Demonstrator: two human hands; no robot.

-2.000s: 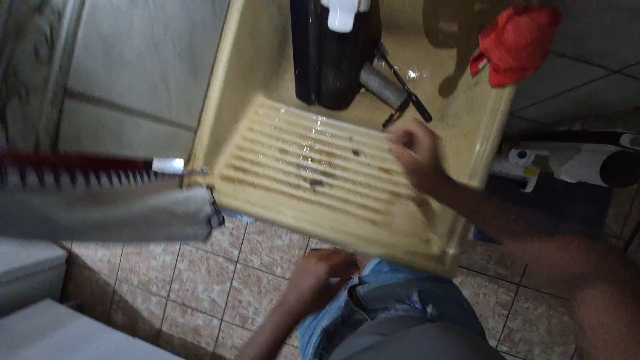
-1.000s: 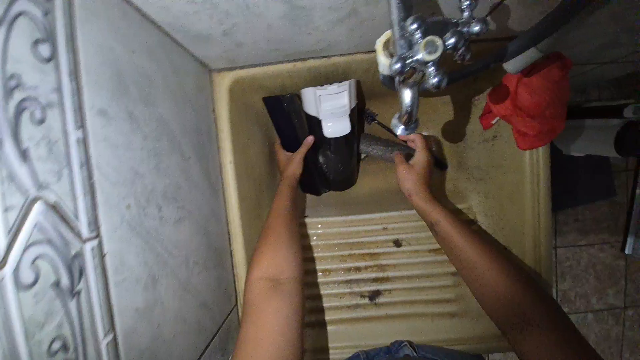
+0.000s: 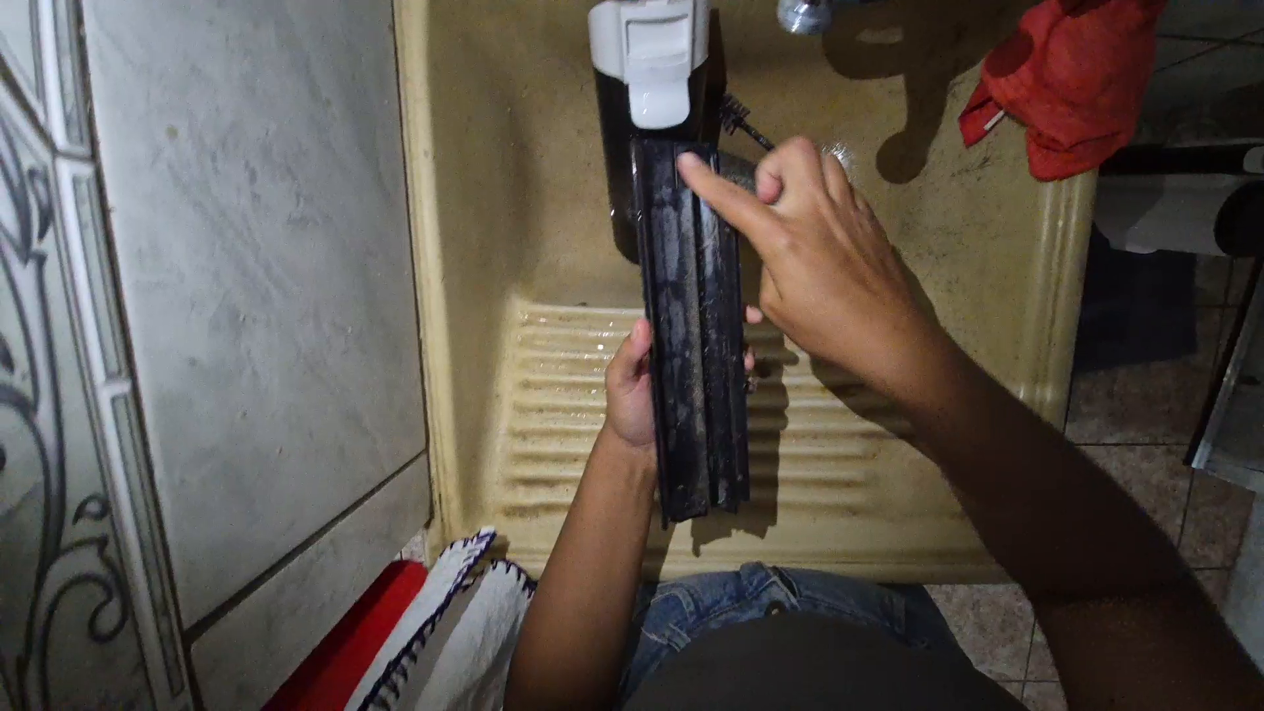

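A long black grooved plastic part (image 3: pixel 691 346) lies lengthwise in my left hand (image 3: pixel 634 390), whose thumb shows on its left edge and fingertips on its right. My right hand (image 3: pixel 825 247) has its index finger extended, its tip at the upper end of the part; the other fingers are curled. Behind that end stands a dark container with a white latch piece (image 3: pixel 659 69) on top. A small dark brush (image 3: pixel 739 117) and part of a grey cylindrical thing (image 3: pixel 736 170) show just right of it, partly hidden by my right hand.
The yellowish laundry sink (image 3: pixel 1027 326) has a ribbed washboard near me. A metal faucet spout (image 3: pixel 805 15) hangs above its far part. A red cloth (image 3: pixel 1071 89) drapes over the right rim. Tiled wall (image 3: pixel 257 296) stands at left, with white fabric (image 3: pixel 444 612) at lower left.
My left hand has brought the black part over the washboard, upright in view; one second ago it was beside the container. My right hand has left the grey cylindrical thing and now points at the part.
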